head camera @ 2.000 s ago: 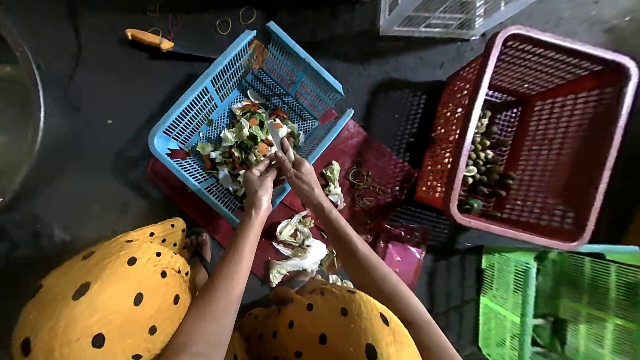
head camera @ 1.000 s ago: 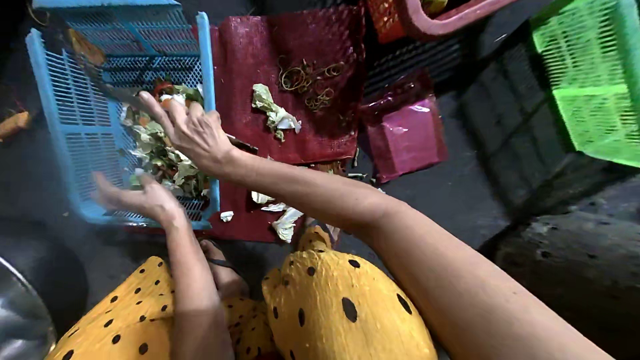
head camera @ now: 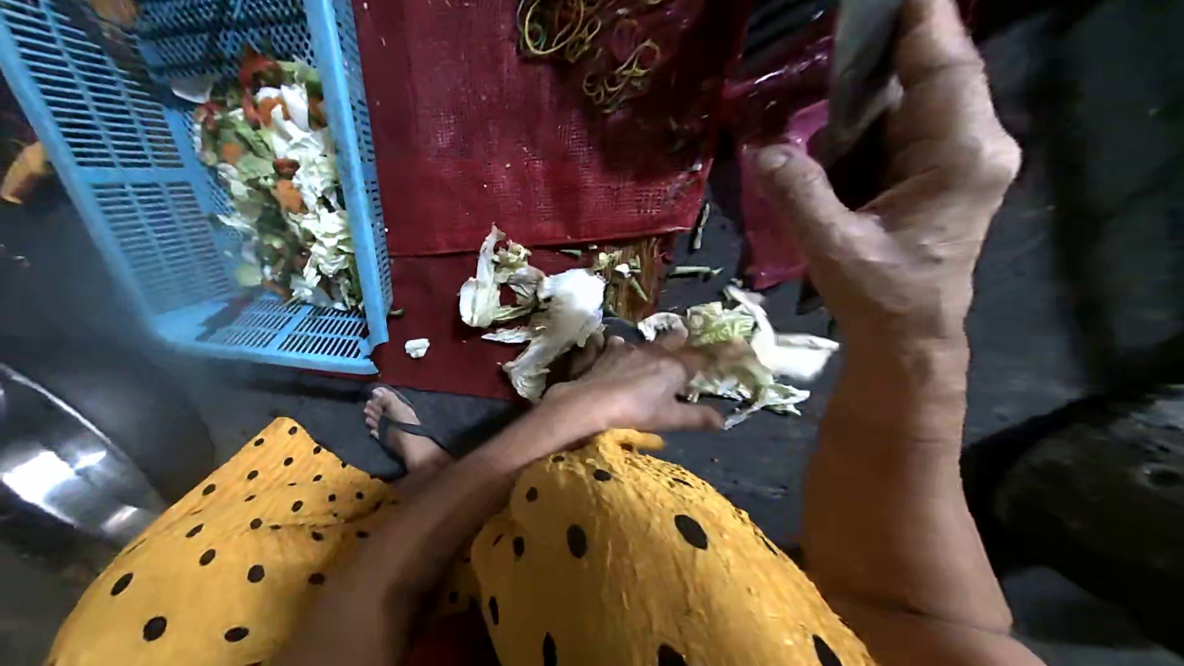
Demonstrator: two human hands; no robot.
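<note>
My left hand (head camera: pixel 638 384) is low in front of my knees, touching or close beside wilted cabbage leaves (head camera: pixel 573 310); its fingers are partly hidden. More leaf scraps (head camera: pixel 745 356) lie just right of it on the dark floor. Raised at the upper right, my right hand (head camera: pixel 911 199) grips a knife, whose blurred wide blade (head camera: pixel 860 69) points up at the top edge. Chopped vegetables (head camera: pixel 296 194), with white and green leaf and orange and red pieces, sit in the blue plastic basket (head camera: pixel 347 166) at the upper left.
A dark red mesh sack (head camera: pixel 546 166) is spread on the floor, with rubber bands (head camera: pixel 620 60) on it. A pink plastic packet (head camera: pixel 777 213) lies right of it. At the lower left is a shiny metal bowl (head camera: pixel 74 462). My sandalled foot (head camera: pixel 402 425) stands below the basket.
Both hands have left the blue basket. The left one has come down to the leaf scraps, and the right one has moved out to the right with the knife. The view has shifted closer.
</note>
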